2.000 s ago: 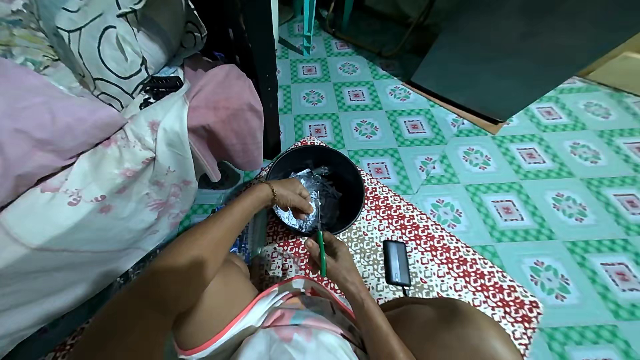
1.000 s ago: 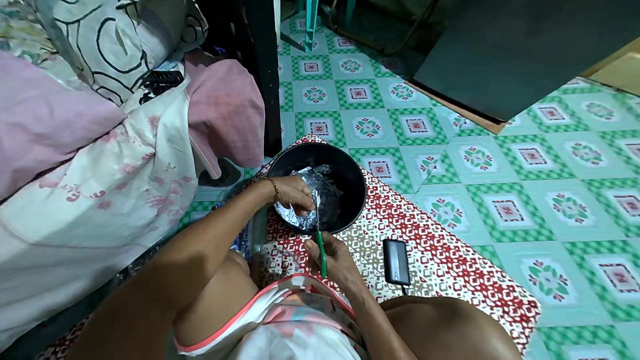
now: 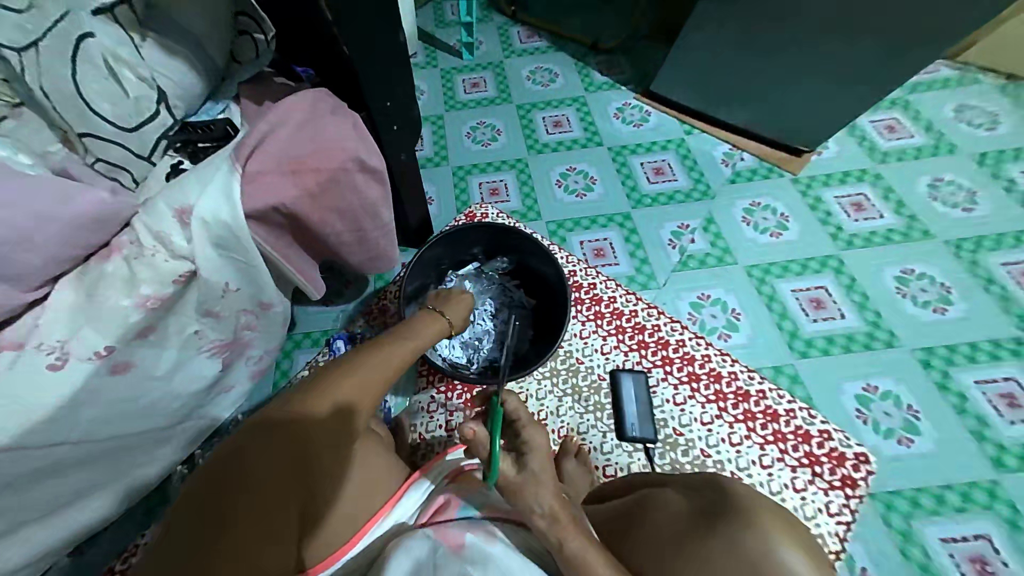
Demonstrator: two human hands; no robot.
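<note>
A round black pot or basin (image 3: 552, 320) stands on the patterned mat, with crumpled silver foil (image 3: 468, 344) and clear plastic-like scraps inside. My left hand (image 3: 450, 308), a thin bracelet at its wrist, reaches over the rim with its fingers down at the foil; the fingertips are hidden. Below the rim, my right hand (image 3: 516, 440) holds green-handled scissors (image 3: 495, 436), whose blades point up over the near side of the basin. How far the blades are apart is hard to tell.
A black power bank (image 3: 633, 406) with a cable lies on the red and white mat (image 3: 720, 400), right of my right hand. A bed with a floral sheet (image 3: 160, 320) and pink cloth is at the left. A dark panel (image 3: 784, 72) stands at the upper right on the tiled floor.
The scissors and my right hand have drawn back slightly from the foil. My left hand has shifted a little away from the blades, and more foil shows beneath it.
</note>
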